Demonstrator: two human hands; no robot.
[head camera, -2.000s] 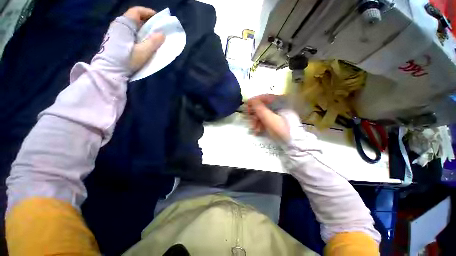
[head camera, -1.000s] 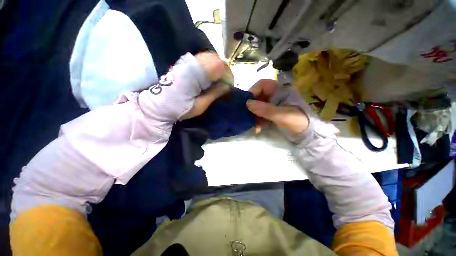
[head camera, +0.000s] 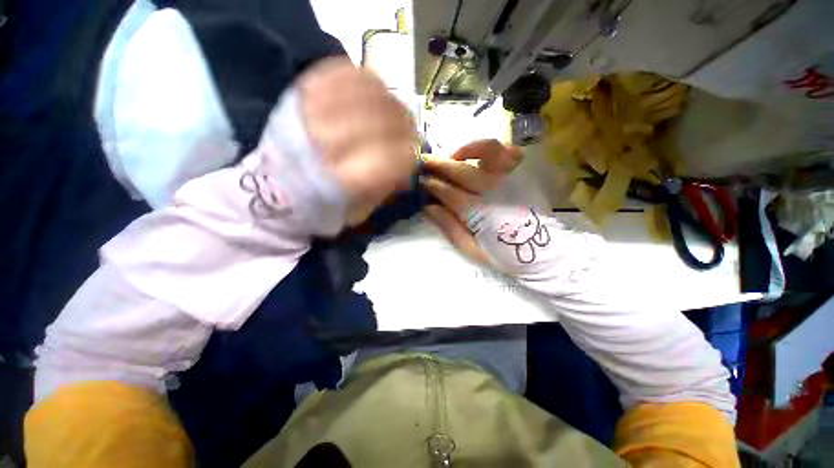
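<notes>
Dark navy cloth (head camera: 265, 302) fills the left side and runs to the area below the machine needle. A pale blue-white rounded patch (head camera: 169, 110) lies on it at the upper left. My left hand (head camera: 358, 137), blurred, is over the cloth end just left of the needle area; its fingertips are hidden. My right hand (head camera: 465, 187) is at the right edge of the same cloth end, fingers stretched towards the needle area. The cloth between my hands is mostly hidden, so its fold cannot be told.
The white sewing machine head (head camera: 585, 37) spans the top right. A crumpled yellow pile (head camera: 608, 137) lies right of the needle area. Black and red scissors (head camera: 700, 224) lie beside it. A pale tape (head camera: 771, 247) hangs at the right edge of the white table (head camera: 439, 297).
The pale patch has left my left hand and lies on the navy cloth. Both hands have come together at the cloth end, then moved up close to the needle area.
</notes>
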